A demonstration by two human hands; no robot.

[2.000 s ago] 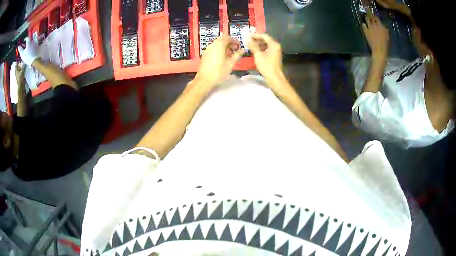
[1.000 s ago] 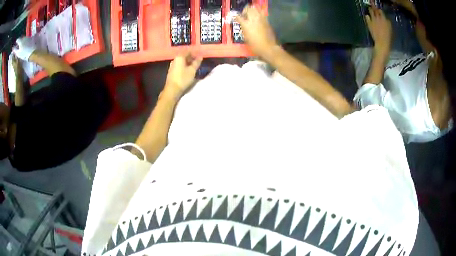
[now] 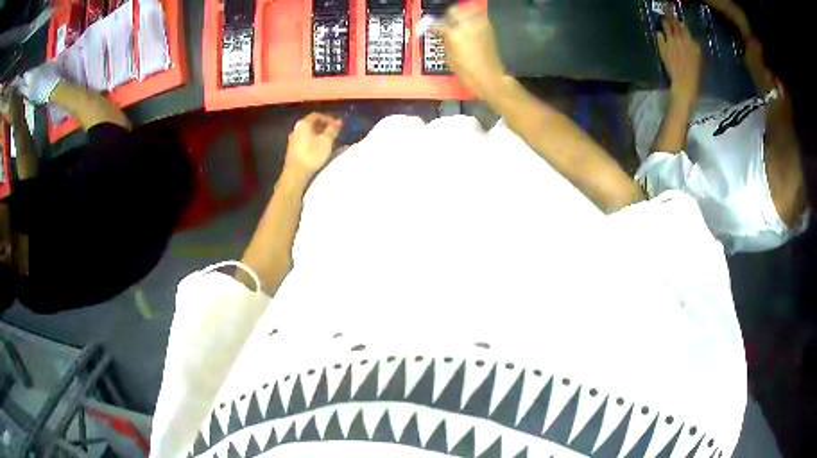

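Observation:
A red turnover tray lies at the top centre, cut by the upper edge. Several black flip phones with silver-white keypads lie in its slots; one is the phone right of centre. My right hand is over the tray's right end, pinching a small white wiping pad at the upper part of the rightmost phone. My left hand is below the tray's near edge, off the tray, fingers loosely curled, with nothing visible in it.
A dark green bench mat lies right of the tray. At left, a person in black with a white glove is beside another red tray with pale sleeves. At right, a person in white has hands over dark items on the bench.
Two seconds ago both my hands were together at the rightmost phone. My left hand has drawn back off the tray to the lower left. My right hand stays at that phone with the pad.

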